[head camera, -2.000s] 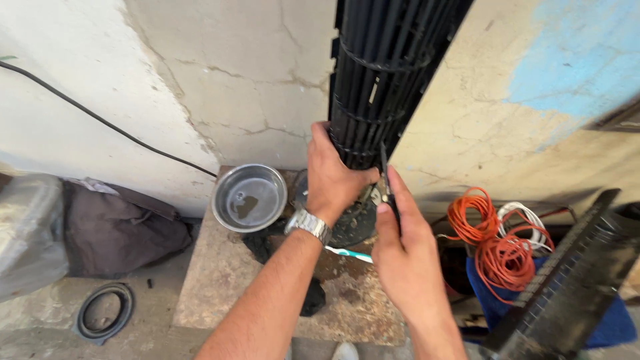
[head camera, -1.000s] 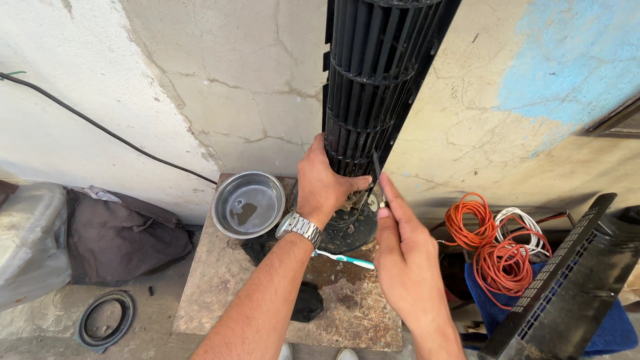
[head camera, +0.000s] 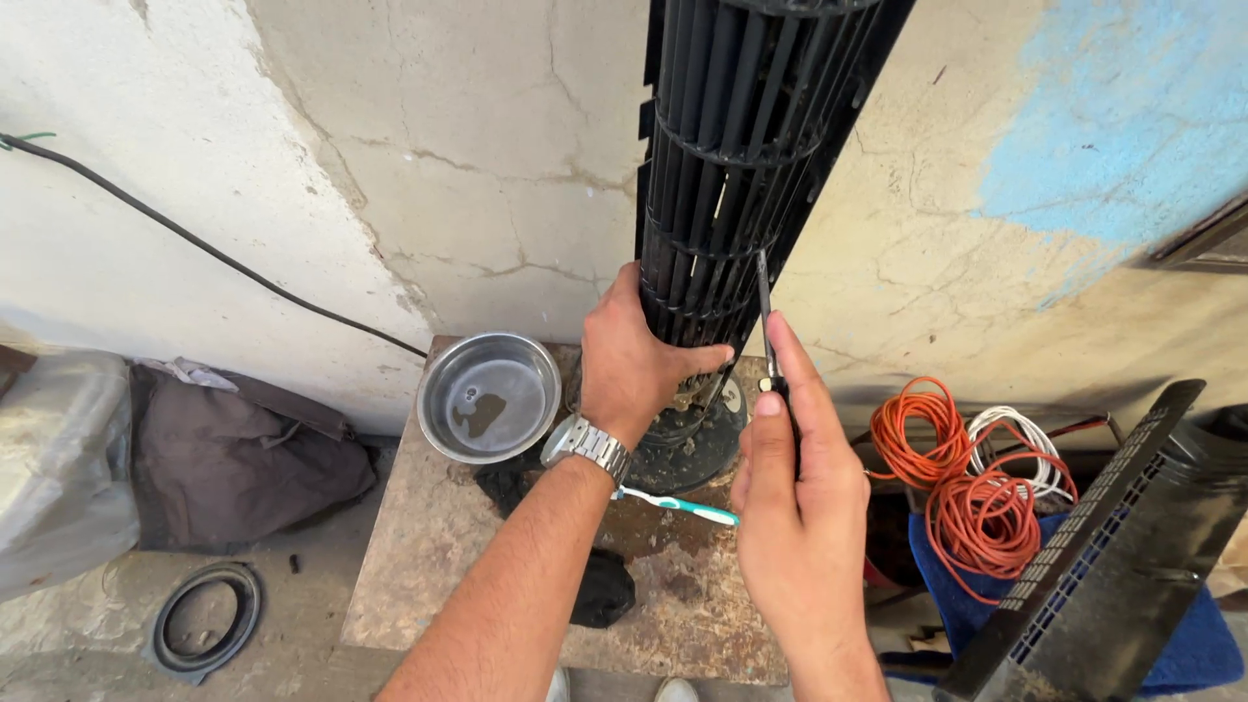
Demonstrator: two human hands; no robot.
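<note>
A tall black tower-fan impeller [head camera: 731,146], a slatted plastic cylinder, stands upright in its black housing on a round dirty base [head camera: 697,458]. My left hand [head camera: 634,361], with a metal-banded watch on the wrist, grips the lower end of the cylinder. A dark slim metal tool [head camera: 767,312], perhaps a screwdriver, is held in my right hand [head camera: 799,468], its tip pointing up beside the right side of the slats. A toothbrush [head camera: 687,506] with a white and teal handle lies on the worn board by the base.
A steel bowl [head camera: 488,397] with a little liquid stands left on the board [head camera: 409,565]. Black cloth [head camera: 603,588] lies nearer me. Orange cable coils [head camera: 983,522], a white coil [head camera: 1019,450] and a black slotted panel [head camera: 1102,556] are at right. A ring-shaped part [head camera: 205,621] lies on the floor at left.
My left hand stays around the lower cylinder. The tool in my right hand stays beside the slats, and more of its shaft shows now.
</note>
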